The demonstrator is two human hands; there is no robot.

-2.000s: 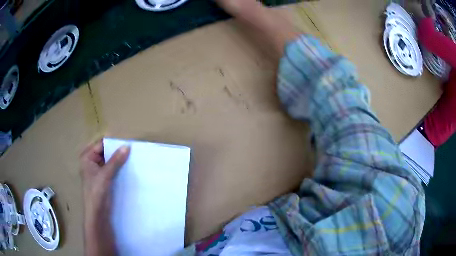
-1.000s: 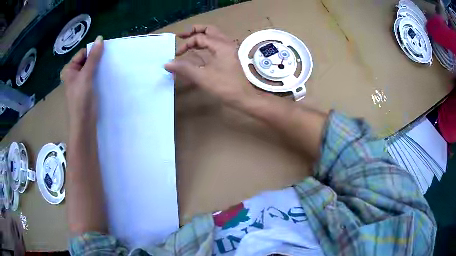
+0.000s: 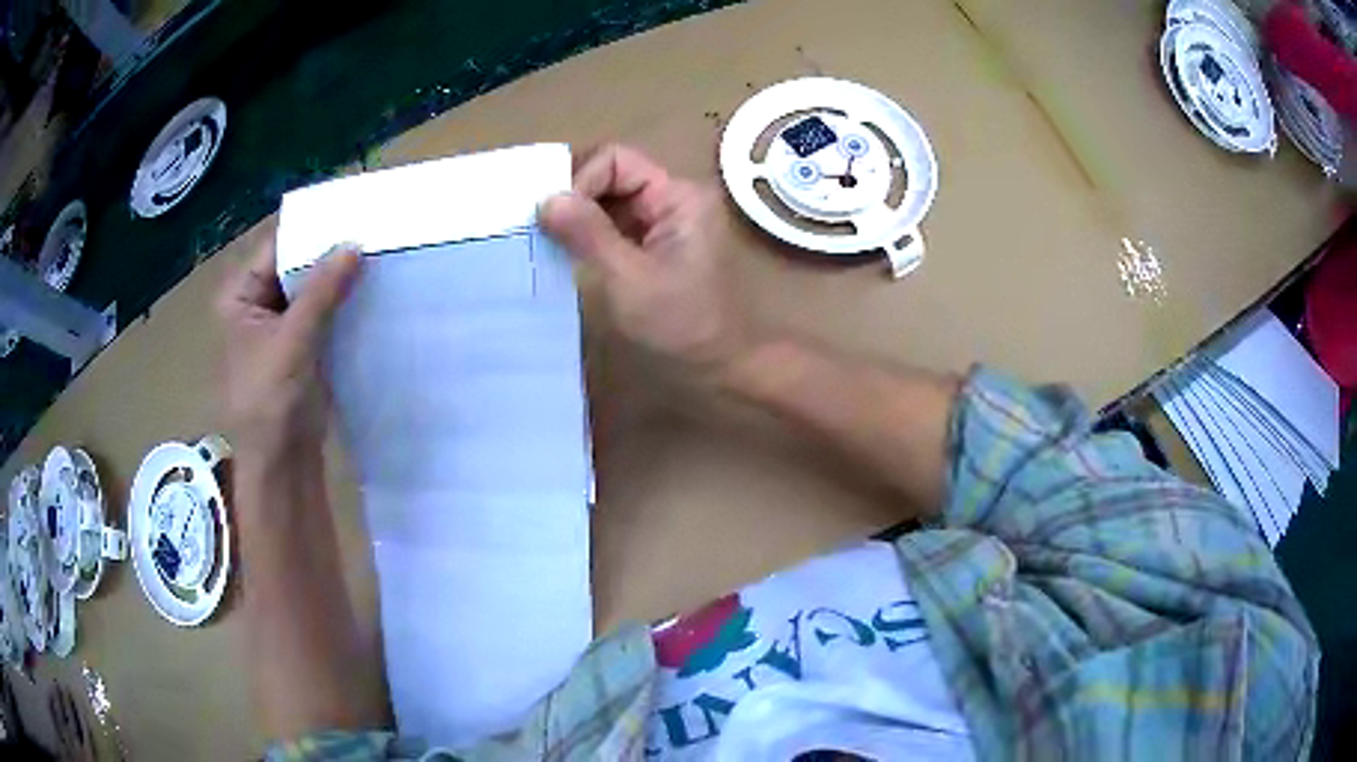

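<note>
A long white label sheet (image 3: 469, 447) runs from my shirt front up to my two hands, its top part bent over beyond a thin dark cross line. My left hand (image 3: 305, 343) grips the sheet's upper left edge, thumb on top. My right hand (image 3: 647, 253) pinches its upper right edge between thumb and fingers. Whether a small sticker is at the right fingertips cannot be told. A round white plastic base (image 3: 829, 167) lies right of and beyond my right hand, its tab pointing towards me, with a dark rectangle near its centre.
More bases lie at the lower left (image 3: 182, 533) and the upper right (image 3: 1217, 75). Spare label sheets (image 3: 1258, 424) fan out at the right table edge. A dark green conveyor (image 3: 320, 75) carries bases at the upper left. A person's red sleeve (image 3: 1317, 52) shows at the upper right.
Two seconds ago my right arm reached away over the table. A base then appeared on the table, and my right hand came to the sheet. Since then it has gripped the sheet, whose top is bent.
</note>
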